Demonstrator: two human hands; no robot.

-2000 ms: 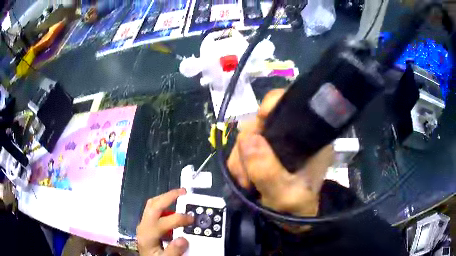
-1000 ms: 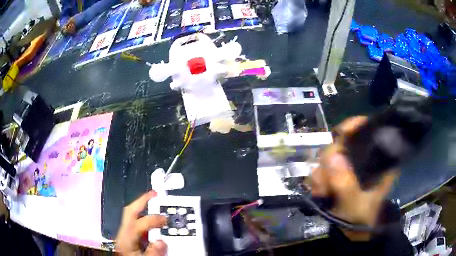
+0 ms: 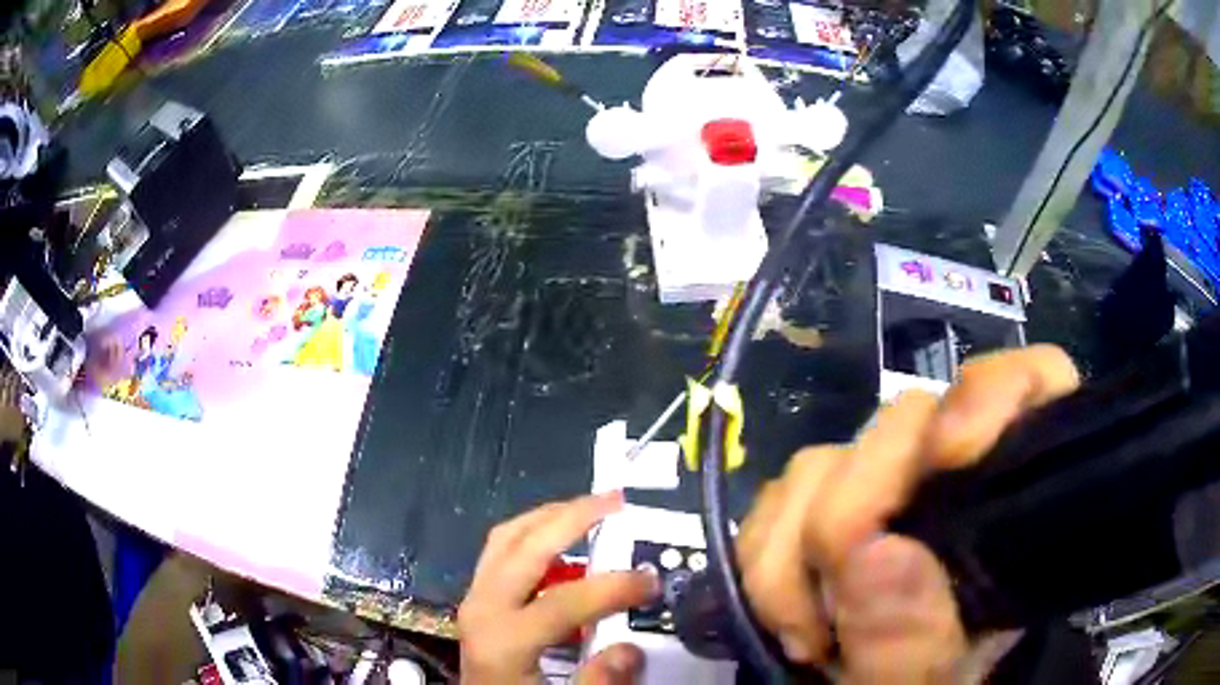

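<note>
A white toy housing (image 3: pixel 622 533) with a black panel of pale circles lies at the lower middle. My left hand (image 3: pixel 555 589) holds it from the left, with a fingertip on the panel. My right hand (image 3: pixel 870 535) is closed around a thick black electric screwdriver (image 3: pixel 1084 495), right of the housing. The tool's tip is not clear. A black screwdriver cord (image 3: pixel 789 254) with yellow tape loops down in front of the housing. A second white toy body (image 3: pixel 709 201) with a red piece lies further up, with thin wires running toward the housing.
A screw feeder (image 3: pixel 951 297) stands at the right, partly behind my right hand. A metal post (image 3: pixel 1084 141) stands behind it. Blue plastic pieces (image 3: pixel 1167 214) lie far right. A pink princess sheet (image 3: pixel 254 361) and a black box (image 3: pixel 174 201) are left. Blue printed sheets (image 3: pixel 535 27) line the back.
The right hand with the screwdriver has moved from the screw feeder toward the housing. The cord now crosses the middle of the view. The whole scene has shifted right with the camera; the left hand still holds the housing.
</note>
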